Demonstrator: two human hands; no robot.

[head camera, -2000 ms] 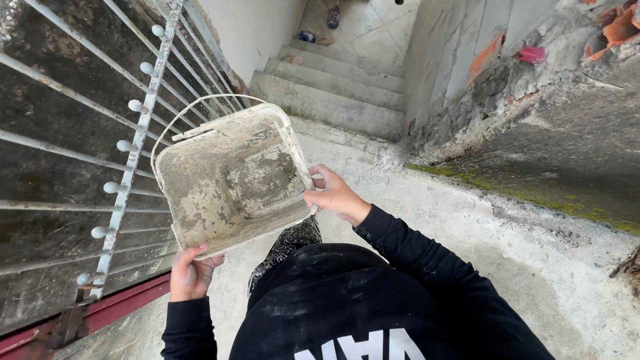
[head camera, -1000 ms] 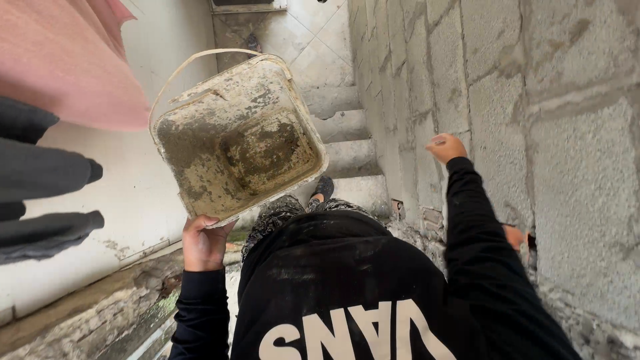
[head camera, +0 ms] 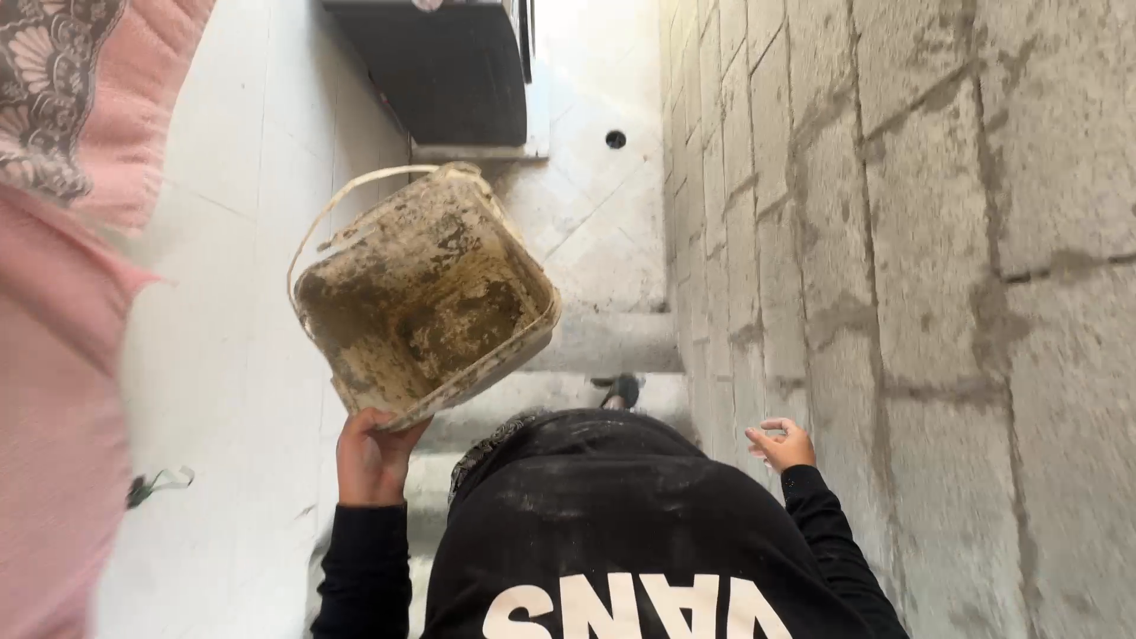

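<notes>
A square plastic bucket (head camera: 444, 311), crusted inside with dried mortar, is tilted so that its inside faces me. My left hand (head camera: 374, 453) grips the near rim at the bucket's lower left corner. The thin bail handle (head camera: 333, 200) arches loose over the far left side. Out to the right, apart from the bucket, my right hand (head camera: 781, 444) holds nothing, its fingers loosely curled near the block wall.
A rough block wall (head camera: 932, 311) runs along the right side. Pink cloth (head camera: 62, 399) hangs at the left before a white wall (head camera: 231, 311). Steps (head camera: 612, 342) lead down to a tiled floor (head camera: 586, 222) with a round drain hole (head camera: 616, 139). A dark appliance (head camera: 453, 75) stands beyond the bucket.
My right hand held the bucket's rim two seconds ago and has let go. I have moved from above the stairs down onto them; my left hand still carries the bucket.
</notes>
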